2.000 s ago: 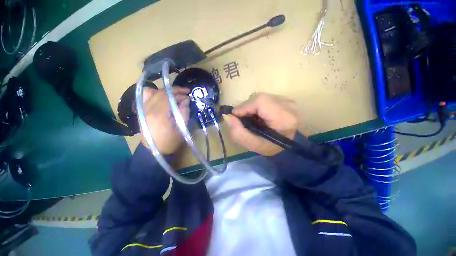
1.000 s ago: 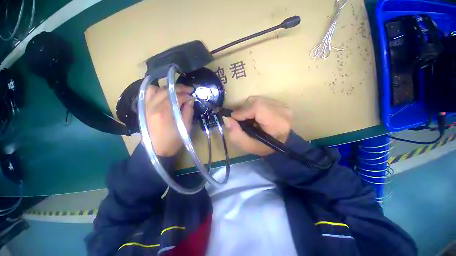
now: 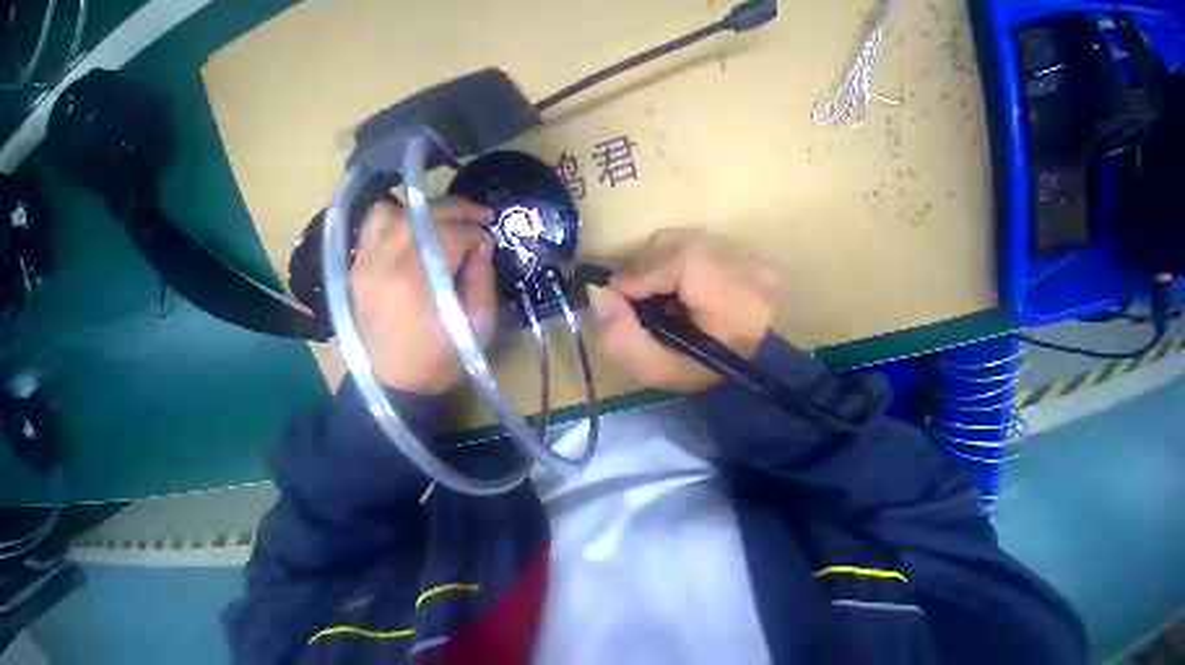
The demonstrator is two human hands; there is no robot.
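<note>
A glossy black open ear cup (image 3: 535,195) with a shiny silvery centre lies in front of me. My left hand (image 3: 422,292) holds the headset at the cup's left side, behind two clear-silver headband hoops (image 3: 448,312). My right hand (image 3: 682,305) is shut on a black pen-like soldering iron (image 3: 708,351) at the cup's lower right; its tip is too small to make out. A black side housing (image 3: 455,117) sits above the cup, with a boom microphone (image 3: 650,52) pointing up right. A second round black cup (image 3: 308,266) is partly hidden behind my left hand.
Tan cardboard (image 3: 728,156) with handwritten characters lies on the green bench (image 3: 78,429). Thin silvery strands (image 3: 851,91) lie at its upper right. A blue tray (image 3: 1014,279) holds black equipment at right. A black headband pad (image 3: 195,279) with a round end is at left. A blue bin (image 3: 955,390) holds silvery hoops.
The view has shifted a little, so the bench items sit slightly differently in the picture. Both hands keep their holds, and the iron stays by the cup's lower right edge.
</note>
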